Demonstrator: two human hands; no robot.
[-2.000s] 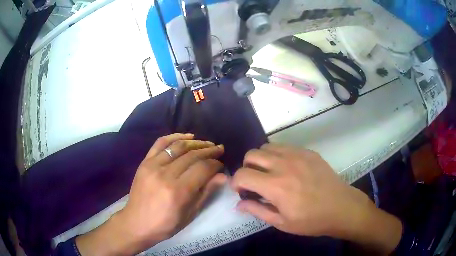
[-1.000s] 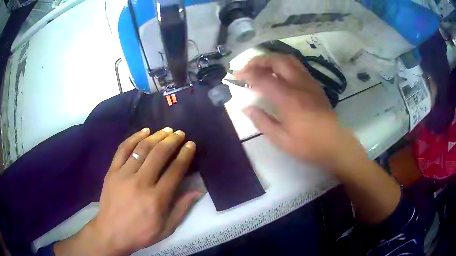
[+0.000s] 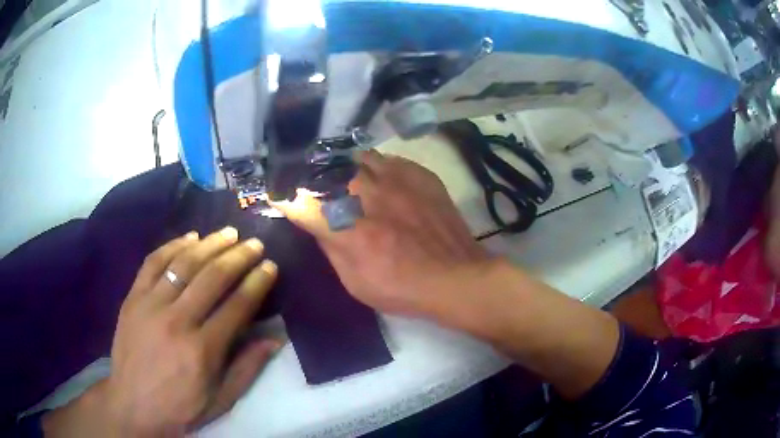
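Note:
A dark purple cloth [image 3: 77, 231] lies under the sewing machine's presser area [image 3: 252, 198] and spreads left. Its narrow squared end [image 3: 338, 338] lies flat toward the front table edge. My left hand [image 3: 184, 321], with a ring, rests flat on the cloth, fingers extended, holding nothing. My right hand [image 3: 398, 231] reaches in beside the needle, fingertips close to the presser foot, partly behind a grey knob [image 3: 342, 212]. Bright glare lies at its fingertips. Whether it holds anything is hidden. The pink snips are not visible.
Black-handled shears [image 3: 511, 184] lie on the table right of the needle, under the machine arm [image 3: 547, 98]. A printed label [image 3: 676, 218] is on the machine's right side. Red patterned cloth [image 3: 714, 291] is at the far right, beside part of a person's arm.
My right hand has moved from the cloth's narrow end, over where the pink snips lay, to the needle area. My left hand stays flat on the cloth. The view has shifted.

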